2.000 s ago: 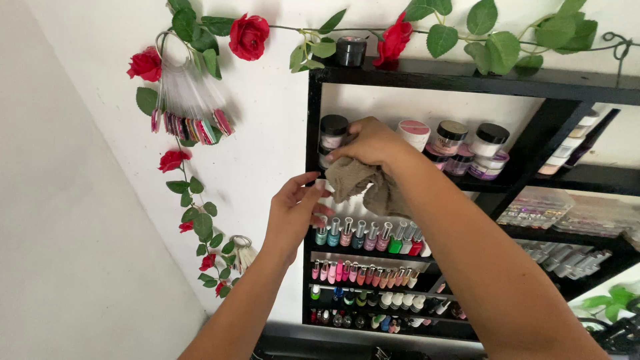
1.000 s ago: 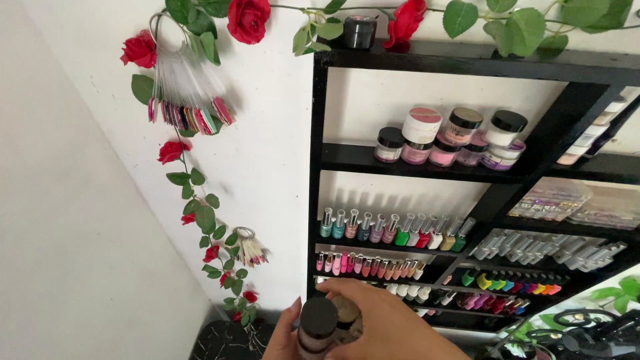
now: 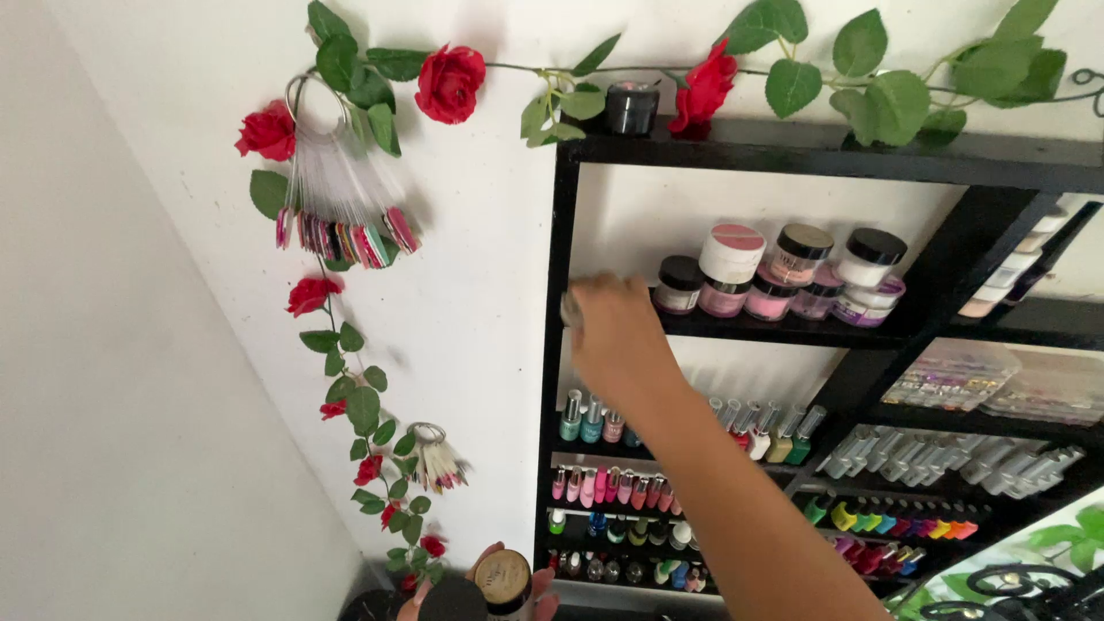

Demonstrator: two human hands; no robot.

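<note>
My right hand point(image 3: 612, 332) is at the left end of the black shelf's jar row, its fingers curled, blurred, with a bit of greyish cloth point(image 3: 570, 309) at its left side. Beside it a black-lidded jar point(image 3: 679, 285) stands on the shelf, with stacked pink and white powder jars point(image 3: 731, 254) further right. Low in the view, my left hand point(image 3: 543, 586) holds a gold-topped jar point(image 3: 504, 582) and a second jar with a black lid point(image 3: 453, 599); most of that hand is cut off or hidden.
Nail polish bottles point(image 3: 592, 419) line the lower shelves of the black shelf unit point(image 3: 556, 379). Clear plastic boxes point(image 3: 953, 375) sit at right. A rose garland point(image 3: 450, 84) with rings of nail swatches point(image 3: 345, 233) hangs on the wall. A dark jar point(image 3: 632, 108) stands on top.
My right hand has risen from the jars low in the view to the left end of the shelf. Two seconds ago both hands were up there, with a cloth and a jar.
</note>
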